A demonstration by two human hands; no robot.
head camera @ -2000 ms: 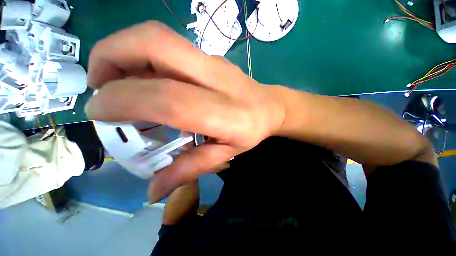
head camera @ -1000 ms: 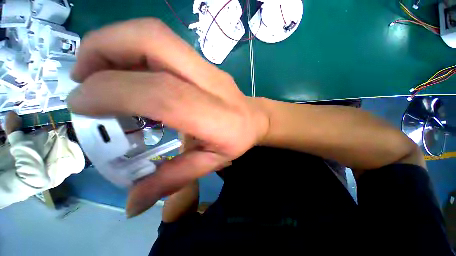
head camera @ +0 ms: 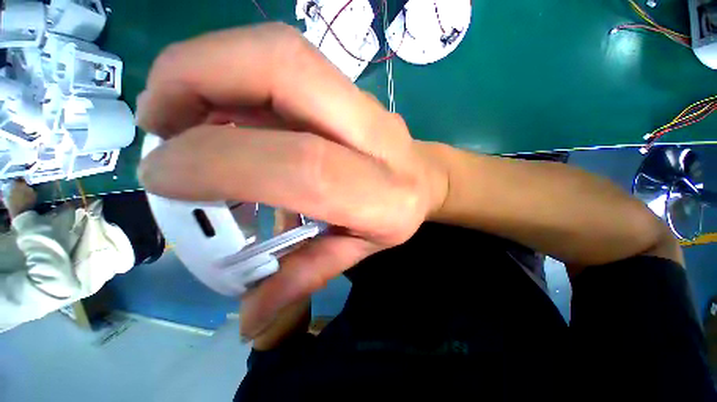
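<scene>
A white plastic end cover (head camera: pixel 185 235) with a small dark slot and white posts on its inner side is held up close to the camera. My right hand (head camera: pixel 299 157) grips it, fingers over its top and thumb below. Thin red wire shows behind the cover. My left hand (head camera: pixel 286 220) is mostly hidden behind the right hand and cover; only a bit of skin and the forearm below show, so what it holds cannot be seen.
White housings (head camera: pixel 98 122) are piled at left, with another person's hand (head camera: pixel 20 196) beside them. White wired covers (head camera: pixel 428 31) lie on the green mat (head camera: pixel 534 86). Coloured harnesses (head camera: pixel 680 122) hang at right near a metal stool base (head camera: pixel 668 188).
Over the last second, my right hand and the cover have shifted right in the view. Compared with two seconds ago, the other person's hand now shows at the housing pile.
</scene>
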